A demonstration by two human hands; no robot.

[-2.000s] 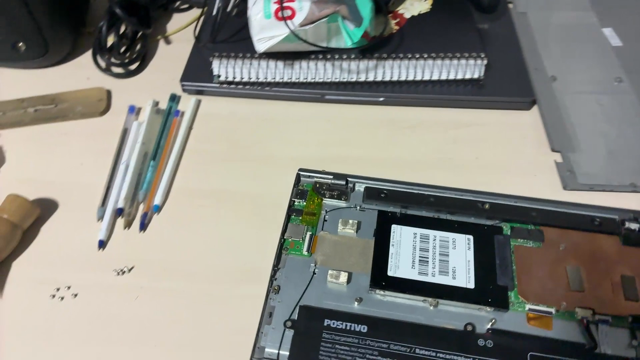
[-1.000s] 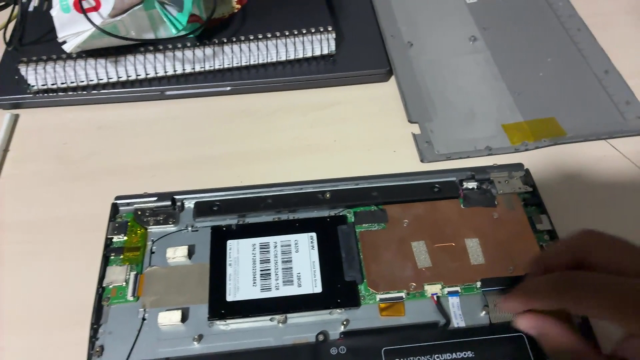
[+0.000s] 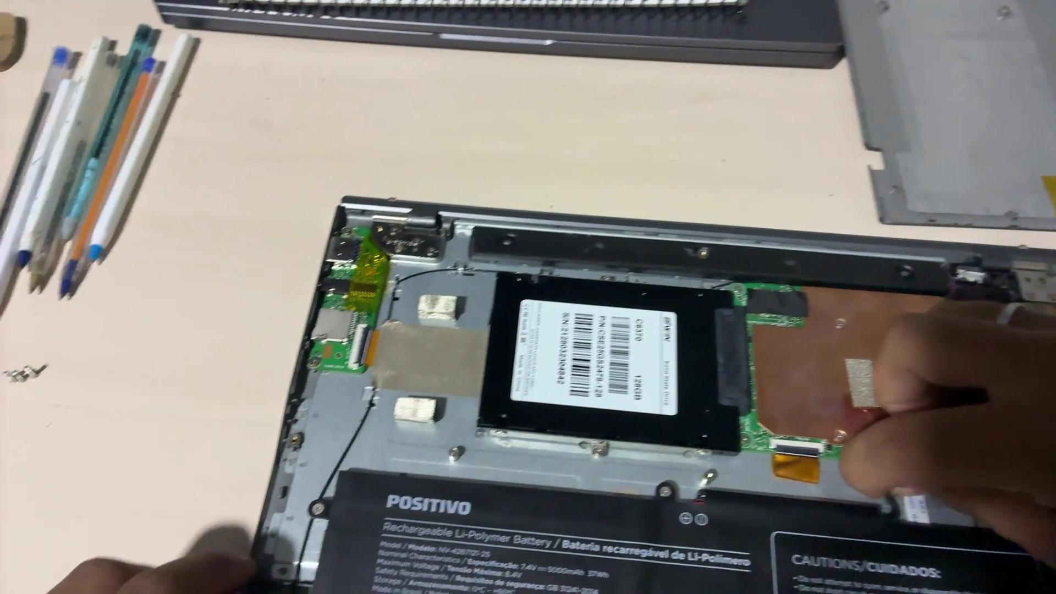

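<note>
An opened laptop base (image 3: 544,462) lies across the lower part of the view. In it sit a black solid-state drive (image 3: 594,359) with a white label, a black Positivo battery (image 3: 528,536), a copper-coloured shield (image 3: 800,355) on a green board, and a small green board (image 3: 346,313) at the left. My right hand (image 3: 965,404) is over the shield's right part, fingers bent and thumb near the forefinger; whether something is between them cannot be made out. My left hand (image 3: 165,573) is at the bottom left, its fingertips at the laptop's left edge.
Several pens (image 3: 124,157) lie at the upper left, with small screws (image 3: 26,373) below them. A dark closed laptop (image 3: 495,37) with a spiral-bound notebook (image 3: 528,2) on it is at the back. A grey metal cover (image 3: 965,124) lies at the upper right.
My left hand has come into view at the laptop's left edge. My right hand, out of view two seconds ago, is now over the copper-coloured shield. The view has shifted.
</note>
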